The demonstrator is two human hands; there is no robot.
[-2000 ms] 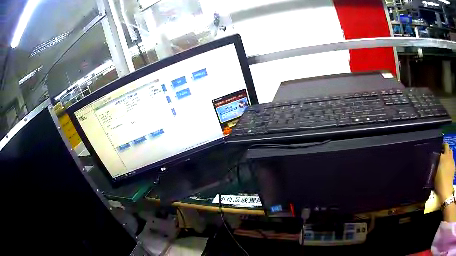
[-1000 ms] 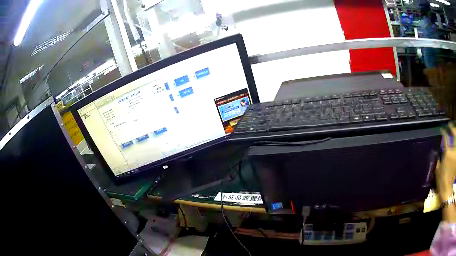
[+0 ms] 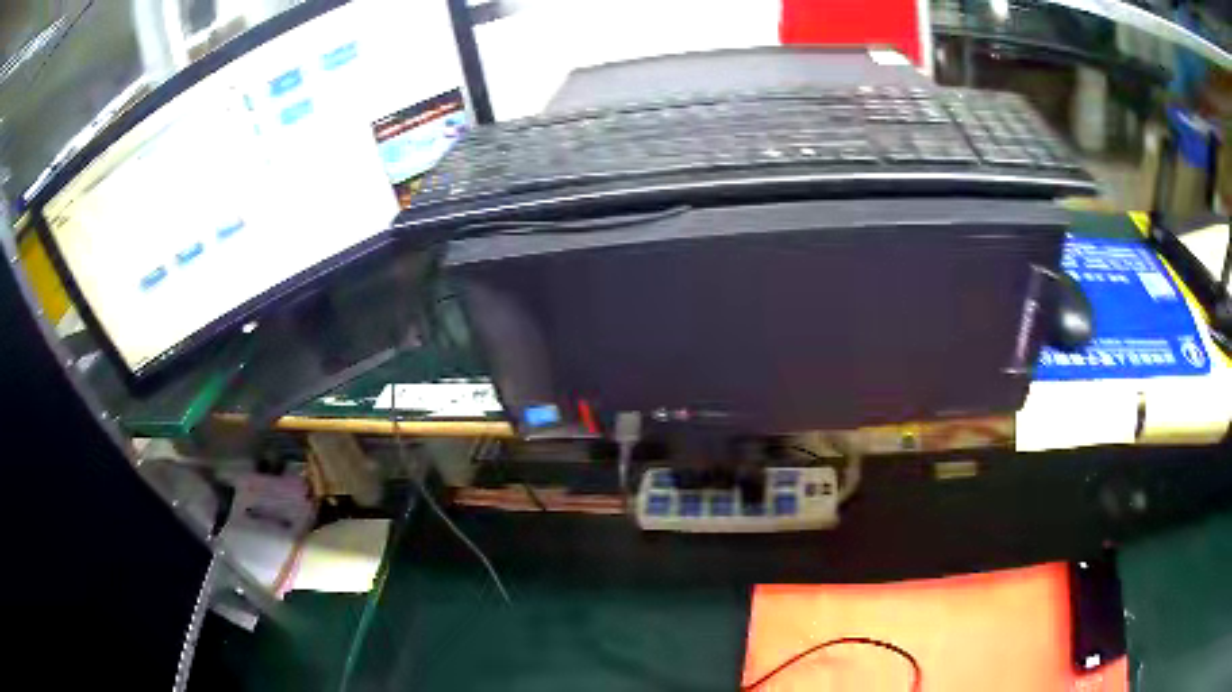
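Neither of my hands is in the picture. Nearest in front of me, an orange mat (image 3: 932,625) lies on the green bench top at the bottom right, cut off by the lower edge. A flat black handheld unit (image 3: 1097,615) lies at the mat's right edge, with small white marks at its near end. A thin dark cable (image 3: 865,641) curves over the mat. A black mouse (image 3: 1071,311) rests on a blue printed pad (image 3: 1135,308) right of the PC case.
A black PC case (image 3: 784,318) lies on the raised shelf, with a black keyboard (image 3: 757,146) on top. A monitor (image 3: 257,176) stands at left. A white power strip (image 3: 736,498) is below the case. A large dark panel (image 3: 68,541) fills the left edge.
The view has tilted down and turned right, bringing in the orange mat, black unit, mouse and blue pad. The hand that was at the right edge beside the PC case is out of view.
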